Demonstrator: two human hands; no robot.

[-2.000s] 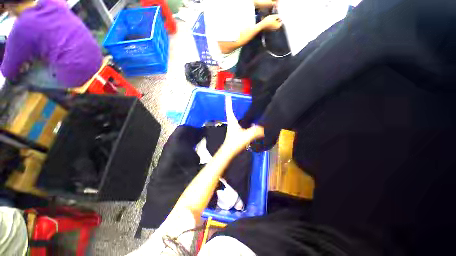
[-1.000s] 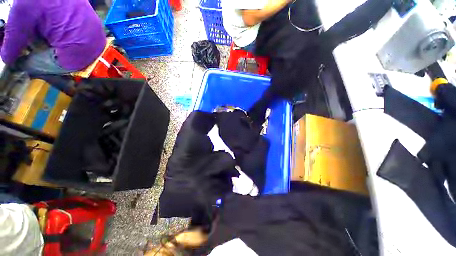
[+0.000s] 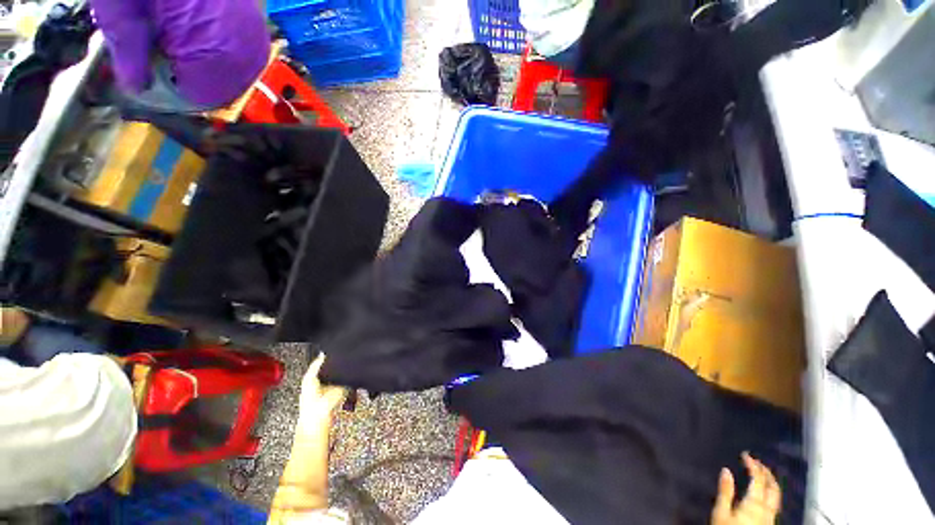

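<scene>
A black garment [image 3: 410, 308] hangs over the near left side of the blue plastic bin [image 3: 633, 277]. My left hand [image 3: 322, 388] grips its left edge, held out above the floor. Another black garment [image 3: 605, 420] lies across my lap. My right hand [image 3: 750, 496] is at the bottom right, over the lap garment, with its fingers apart and no tool visible; its lower part is cut off by the picture's edge. White pieces [image 3: 525, 349] show between the black ones in the bin.
A cardboard box [image 3: 733, 308] stands between the bin and the white table [image 3: 820, 256], where black pieces lie. A large black box [image 3: 349, 220] and a red stool [image 3: 195, 451] are at the left. People sit at the upper left, lower left and top.
My left hand has moved up and left and now holds the garment's edge, spreading it towards the black box. My right hand has come into view. The view has shifted right and down.
</scene>
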